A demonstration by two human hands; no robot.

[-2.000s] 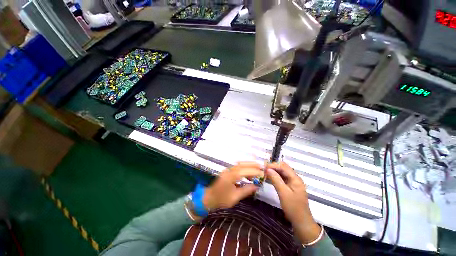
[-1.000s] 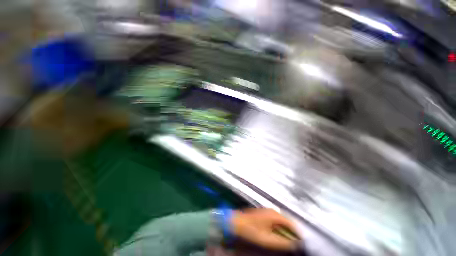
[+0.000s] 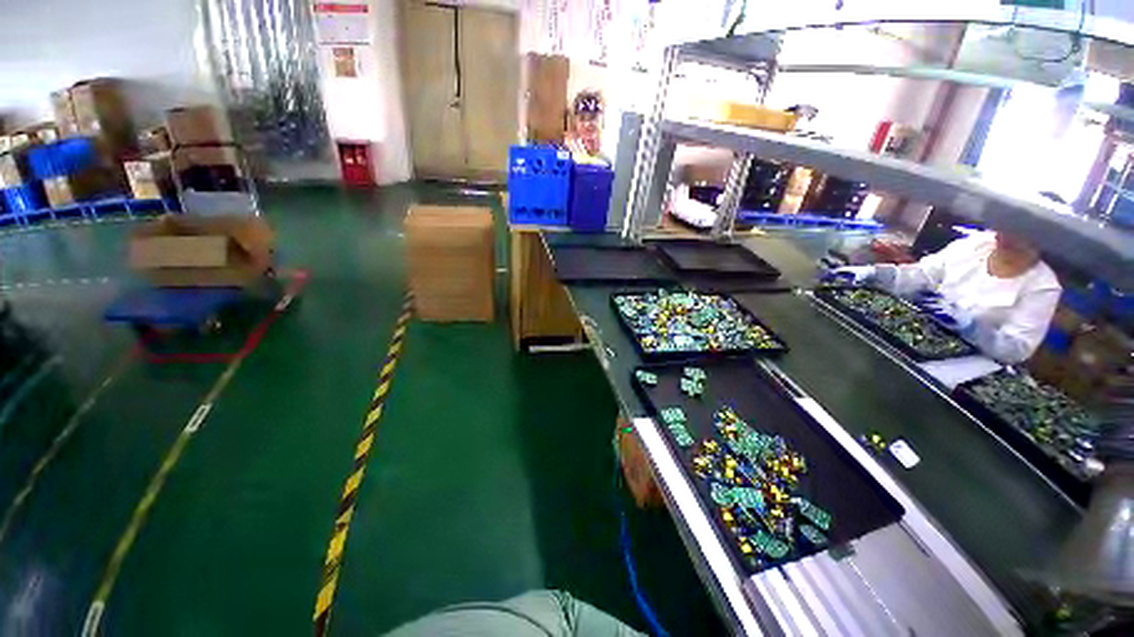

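Observation:
Neither of my hands is in the picture; only a pale green sleeve shows at the bottom edge. Nearest in front, a black tray holds a heap of small green circuit boards with yellow and blue components, and a few boards lie apart at its left side. A second black tray beyond it is full of such boards. The grooved metal base shows in part at the bottom right.
A person in white works across the dark green bench at more trays of boards. Another person stands behind blue crates. Cartons and a blue trolley stand on the green floor.
The view has swung left and up, towards the aisle. My hands, the machine head and the counter have left the picture. The floor, cartons and two people now show.

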